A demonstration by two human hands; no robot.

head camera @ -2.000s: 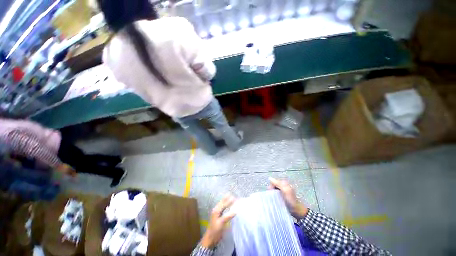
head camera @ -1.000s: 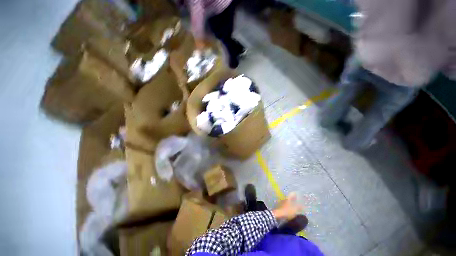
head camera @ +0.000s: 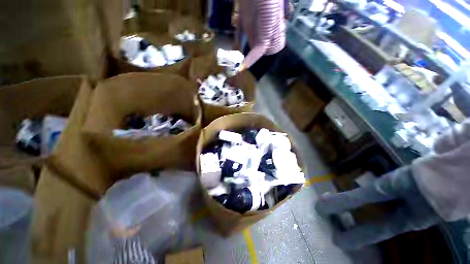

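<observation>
A hand, apparently my left hand (head camera: 124,231), shows blurred at the lower left above a checkered sleeve. It is at the lower edge of loose, crumpled clear plastic (head camera: 136,198). The blur hides its fingers, so I cannot tell whether it grips the plastic. My right hand is not in view. Right of the plastic stands an open brown carton (head camera: 224,219) with a rounded mouth, heaped with white-and-black pieces (head camera: 250,165).
More open cartons (head camera: 139,152) with similar pieces stand left and behind. A person in a pink striped top (head camera: 268,28) has a hand at one carton. Another person's legs (head camera: 379,211) are at right, beside the green bench (head camera: 355,111). Yellow floor tape (head camera: 250,247) runs near the front carton.
The view has swung left from the bench to the cartons. The ribbed plastic piece held between both hands two seconds ago is out of view. One hand now shows at the loose plastic.
</observation>
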